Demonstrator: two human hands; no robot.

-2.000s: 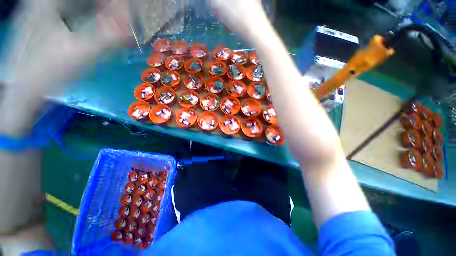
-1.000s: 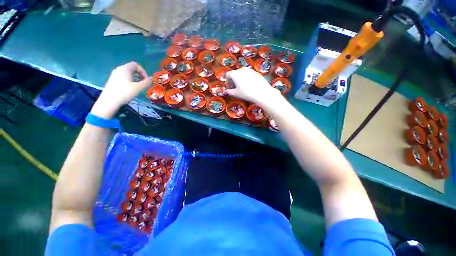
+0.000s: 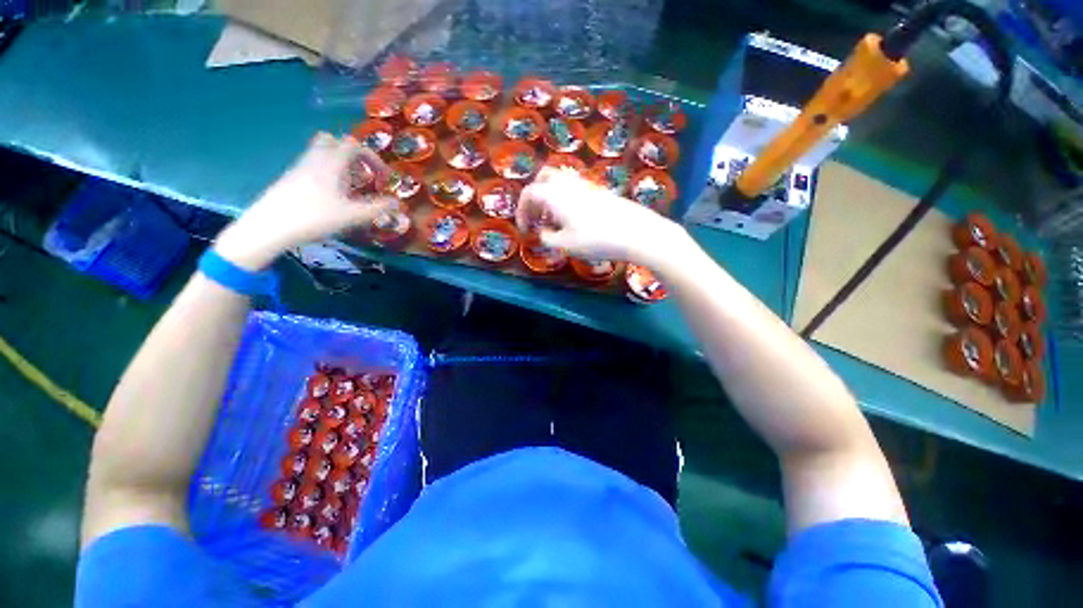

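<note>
Rows of round orange housings (image 3: 494, 242) with white and dark parts inside lie on a cardboard sheet on the green bench. My left hand (image 3: 323, 200) is over the housings at the left end, its fingers apart around one; whether it grips anything is unclear. It wears a blue wrist strap (image 3: 238, 274). My right hand (image 3: 584, 216) is over the front middle rows, fingertips curled down at a housing; what they touch is hidden under the fingers. Grey-green circuit boards show in several housings.
An orange electric screwdriver (image 3: 817, 122) leans over a blue-and-white box (image 3: 760, 211). Right of it, cardboard (image 3: 873, 279) carries a group of housings (image 3: 974, 302). A blue crate (image 3: 222, 442) with housings stands by my left knee. Clear plastic (image 3: 534, 42) and loose cardboard (image 3: 279, 26) lie at the rear.
Both hands were away or blurred two seconds ago. Since one second ago, my left hand has moved right onto the left end housings. My right hand stays over the front middle rows.
</note>
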